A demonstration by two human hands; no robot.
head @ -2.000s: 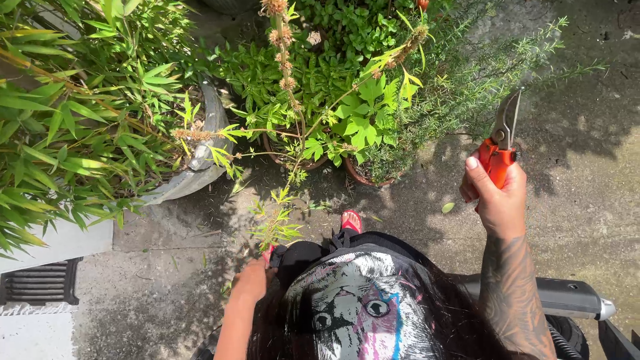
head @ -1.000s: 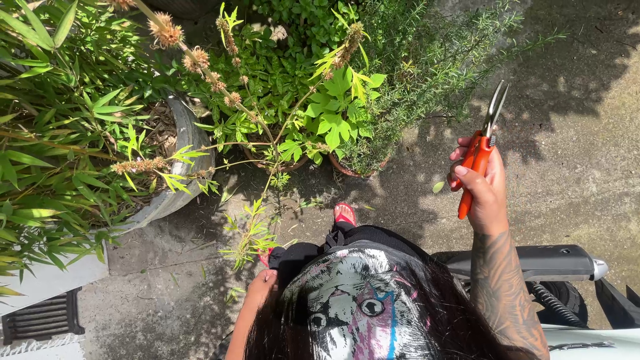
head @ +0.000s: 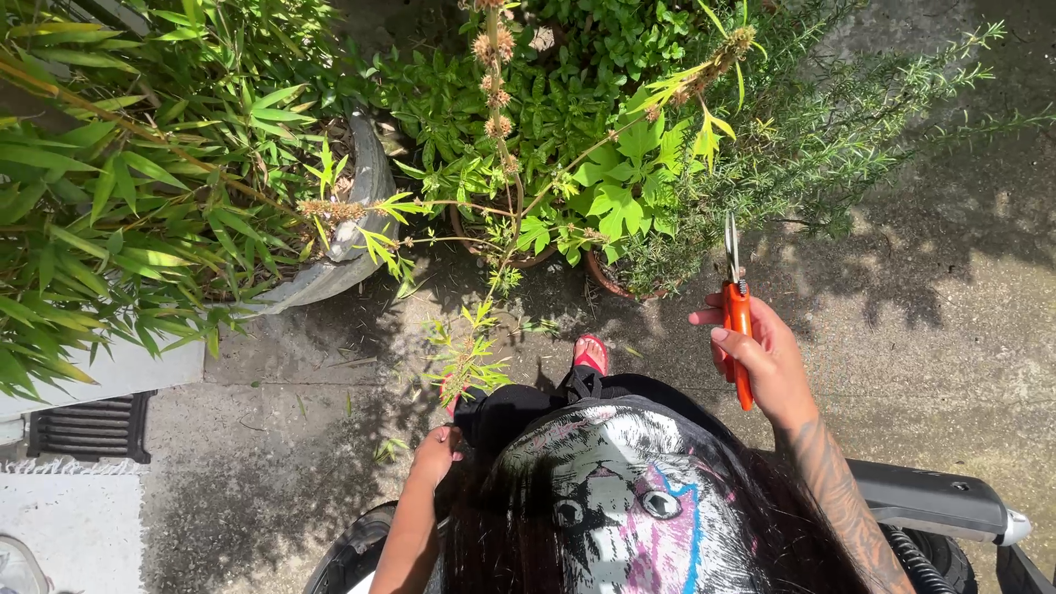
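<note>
My right hand [head: 767, 355] holds pruning shears with orange handles [head: 738, 330], their metal blades pointing up beside the rosemary-like shrub [head: 792, 165]. Low at centre-left is my left hand [head: 437, 454], its fingers curled near my dark trousers; whether anything is in them cannot be made out. Just above that hand, a leafy shoot [head: 470, 355] belongs to a tall branching plant with dried, spiky brown flower clusters [head: 497, 91]. One of its branches reaches right to a brown seed head [head: 709, 74], above the shears.
A large grey planter [head: 363, 223] with bamboo-like foliage [head: 124, 190] stands left. Terracotta pots [head: 615, 280] hold green plants ahead. A dark grate [head: 91, 427] lies at lower left. Part of a motorcycle, with its exhaust silencer [head: 932, 495], is at lower right.
My right hand has moved left with the shears, bringing them closer to the shrub. The blades pointed up and right before and now point nearly straight up.
</note>
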